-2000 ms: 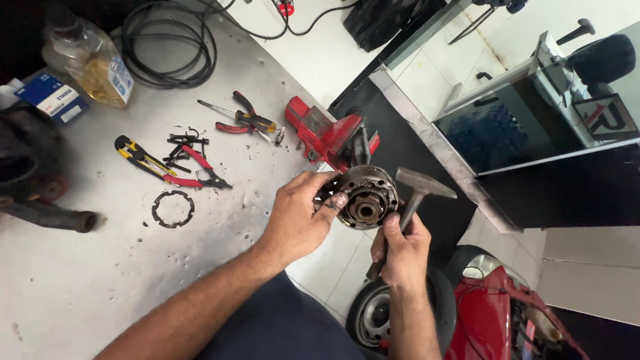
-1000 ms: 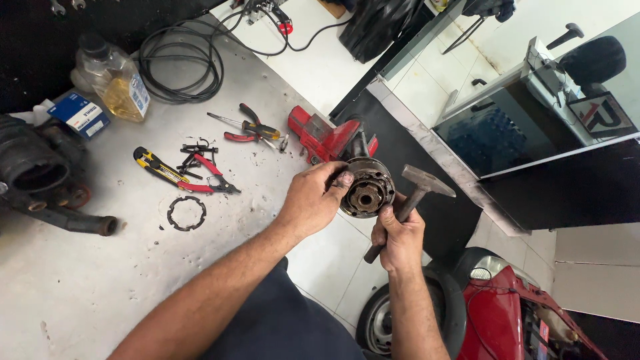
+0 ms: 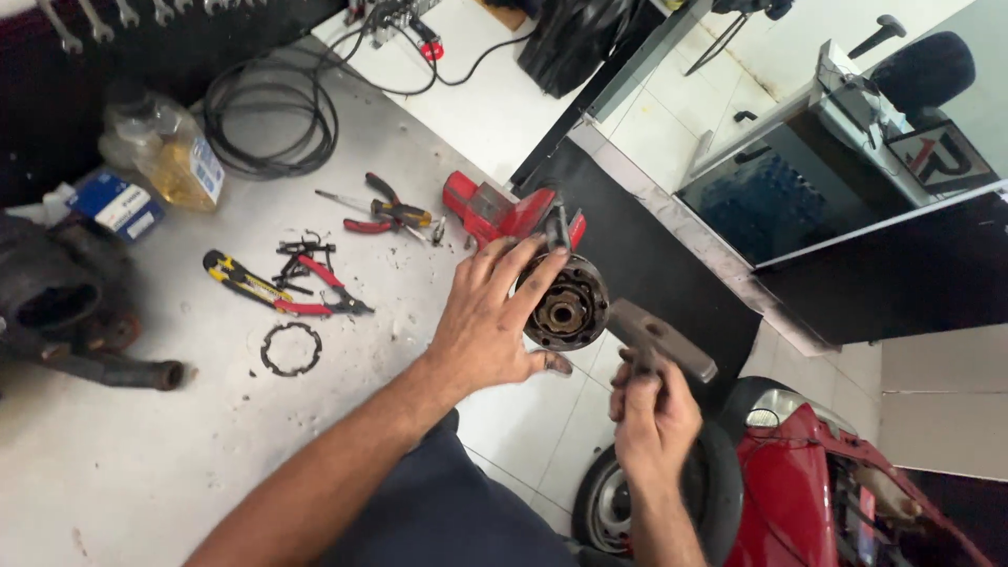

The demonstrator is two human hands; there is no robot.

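A greasy round CV joint [image 3: 565,303] sits by the red bench vise [image 3: 504,209], a dark shaft rising behind it toward the vise. Fingers spread, my left hand [image 3: 504,315] lies against the joint's left rim, thumb below it; whether it grips is unclear. My right hand [image 3: 654,409] holds a hammer [image 3: 661,339] by its handle near the head, just right of the joint. On the metal bench lie a notched ring [image 3: 291,349], red-handled snap ring pliers [image 3: 327,291], a yellow-and-black tool [image 3: 244,283], dark clips or bolts [image 3: 303,260] and more pliers [image 3: 394,214].
Coiled black cable [image 3: 272,118], a bottle of yellowish liquid [image 3: 169,153] and a blue box [image 3: 118,205] stand at the bench's back left. A dark cast part with a pipe [image 3: 118,370] is at far left. A wheel [image 3: 614,504] and red car body [image 3: 780,480] are lower right.
My left hand has changed from holding the joint with bent fingers to lying spread along its rim. The hammer has turned, its head now slanting down to the right.
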